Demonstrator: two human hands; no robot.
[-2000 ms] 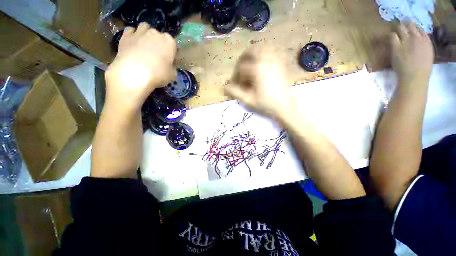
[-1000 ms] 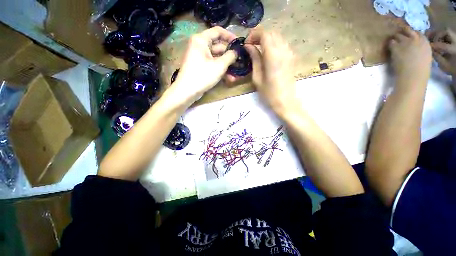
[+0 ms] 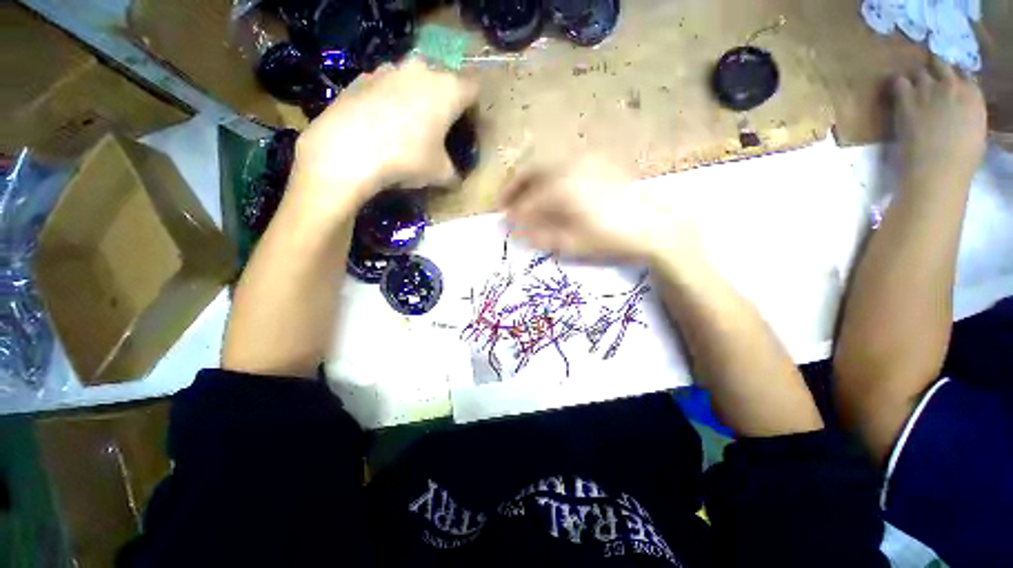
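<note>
My left hand (image 3: 383,131) is over the brown board at the edge of the housing heap. A black housing (image 3: 463,144) shows partly beside its fingers; whether they grip it is unclear. My right hand (image 3: 572,209) is blurred, just above the far side of the lead wires (image 3: 528,316); nothing can be made out in its fingers. The red and dark wires lie tangled on the white sheet (image 3: 744,244). One round black housing (image 3: 746,78), with a thin wire sticking up from its rim, lies alone on the board at the right. Another housing (image 3: 411,284) lies left of the wires.
A heap of black housings (image 3: 333,50) is at upper left. An open carton (image 3: 122,266) and clear plastic film (image 3: 22,277) are at left. A small dark block (image 3: 750,139) is on the board. Another person's arm (image 3: 905,255) reaches to white parts (image 3: 928,24) at right.
My hands have parted from the housing they held together. My left hand moved left, my right down toward the wires. A housing now lies alone on the board at right.
</note>
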